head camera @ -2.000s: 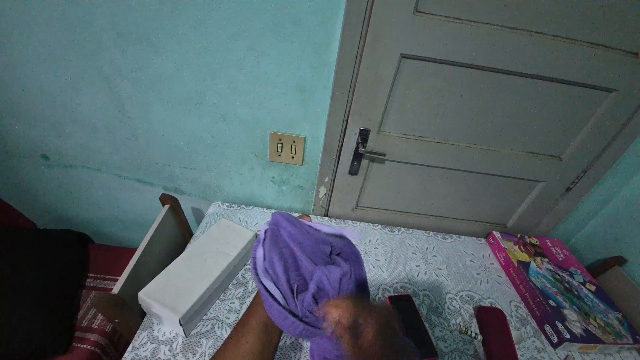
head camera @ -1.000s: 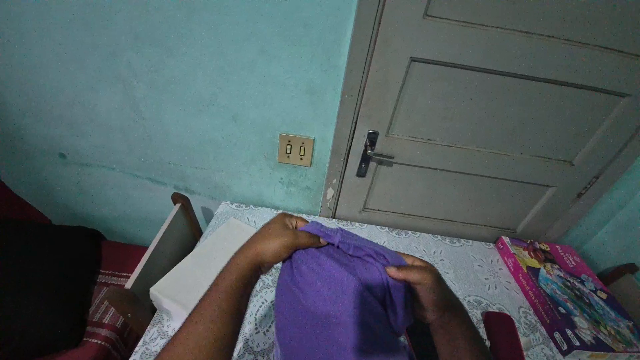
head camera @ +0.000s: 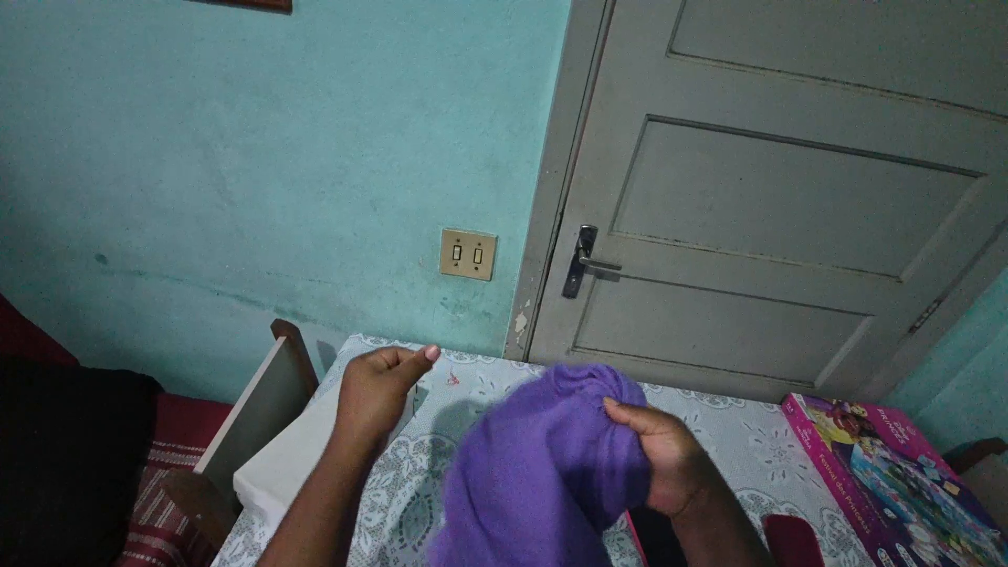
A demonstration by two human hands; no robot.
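A purple cloth (head camera: 543, 472), gathered into folds at its top, hangs over the near middle of the table. My right hand (head camera: 669, 457) grips its upper right edge, thumb on the near side and the other fingers hidden behind the fabric. To the left of the cloth and apart from it, my left hand (head camera: 382, 390) is raised with thumb and fingers pressed together; nothing shows between them. A small red mark or scrap (head camera: 453, 379) lies past its fingertips, over the white lace tablecloth (head camera: 402, 480).
A white box (head camera: 276, 457) lies partly behind my left forearm. At right are a dark phone-like object (head camera: 657, 539), a dark red object (head camera: 791, 542) and a pink illustrated box (head camera: 890, 480). A grey door (head camera: 772, 213) and wall switch (head camera: 468, 254) stand beyond. A chair (head camera: 260, 402) is left.
My left hand has let go of the purple cloth and moved away to its left. My right hand still holds the cloth, which is now bunched rather than stretched between both hands.
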